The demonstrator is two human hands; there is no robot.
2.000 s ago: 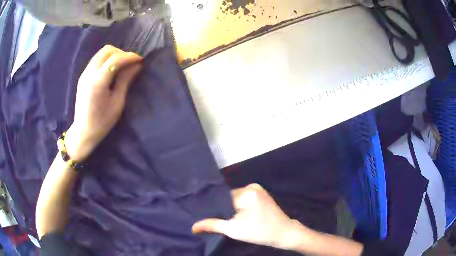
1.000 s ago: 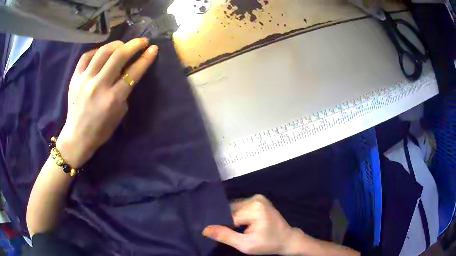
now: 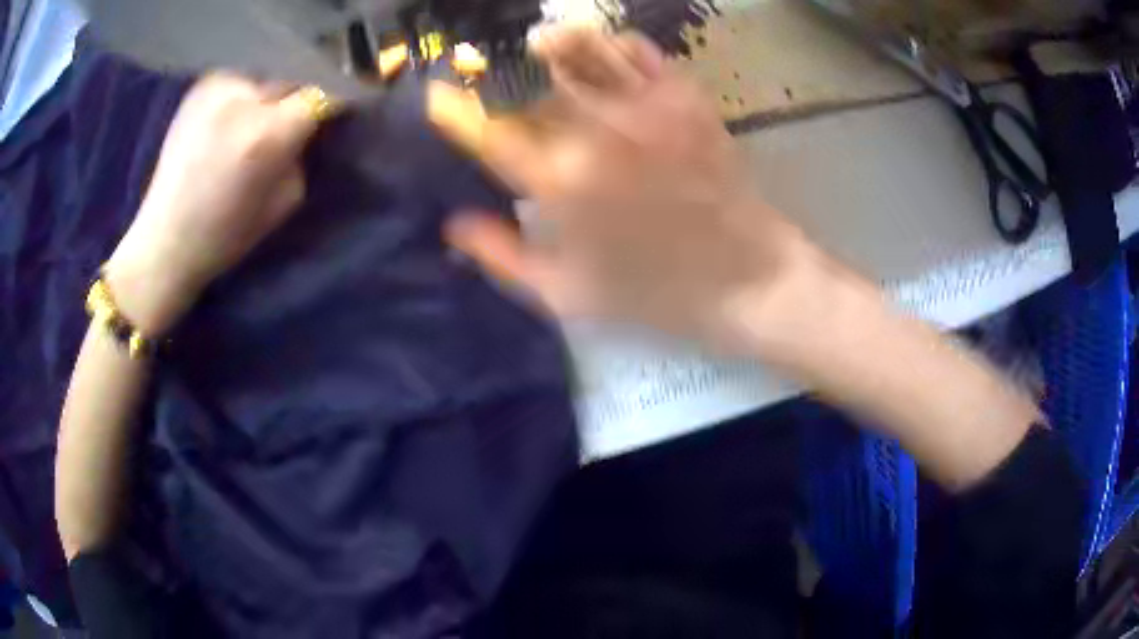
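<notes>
Dark navy fabric (image 3: 375, 387) covers the left of the table and hangs over its front edge. My left hand (image 3: 231, 175) rests on the fabric below the machine head, with its fingers curled at the cloth. My right hand (image 3: 625, 187) is blurred, over the machine bed at the fabric's right edge, with thumb and fingers apart. It does not clearly hold anything. The sewing machine head (image 3: 212, 31) is at the top left, blurred. The needle area is too blurred to make out.
Black-handled scissors (image 3: 999, 156) lie at the right of the white table (image 3: 837, 187). A dark strip (image 3: 1089, 187) hangs over the table edge beside them. A printed ruler (image 3: 974, 281) runs along the front edge. Blue plastic baskets (image 3: 874, 499) stand below at the right.
My right hand has moved up from the hanging edge of the fabric to the machine bed. My left hand has shifted slightly up and left with curled fingers. The fabric's right edge is now bunched and curved.
</notes>
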